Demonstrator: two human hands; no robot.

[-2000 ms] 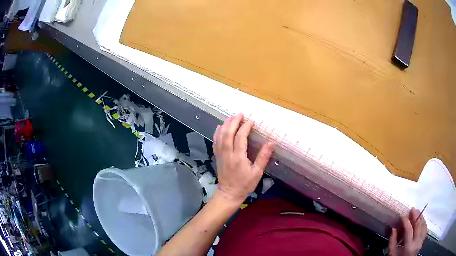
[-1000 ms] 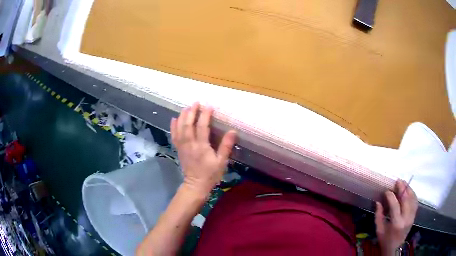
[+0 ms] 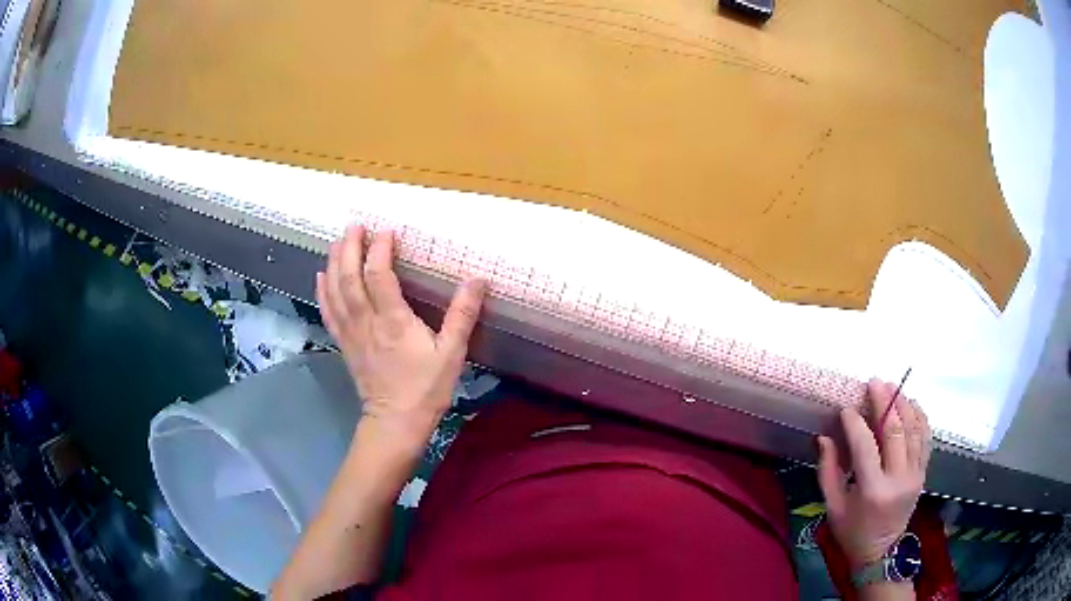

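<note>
White fabric plies (image 3: 693,276) lie along the table's near edge under a tan card pattern (image 3: 470,106). A clear ruler with red grid lines (image 3: 611,311) lies along the fabric's near edge. My left hand (image 3: 393,335) presses on the ruler's left end, thumb and fingers spread. My right hand (image 3: 878,464) is at the ruler's right end, fingers on it, and holds a thin dark red pen (image 3: 895,400) that points up and away. The side of the ruler below my right fingers is hidden.
A dark weight (image 3: 747,9) lies on the pattern at the top. The grey table edge (image 3: 276,252) has rivets. A translucent white bin (image 3: 235,470) stands on the green floor at lower left, near white scraps (image 3: 276,311). My red garment is close against the table edge.
The view has shifted right, so table, pattern and bin sit further left in the picture. Both hands stay at the ruler's two ends. The pen remains in my right hand.
</note>
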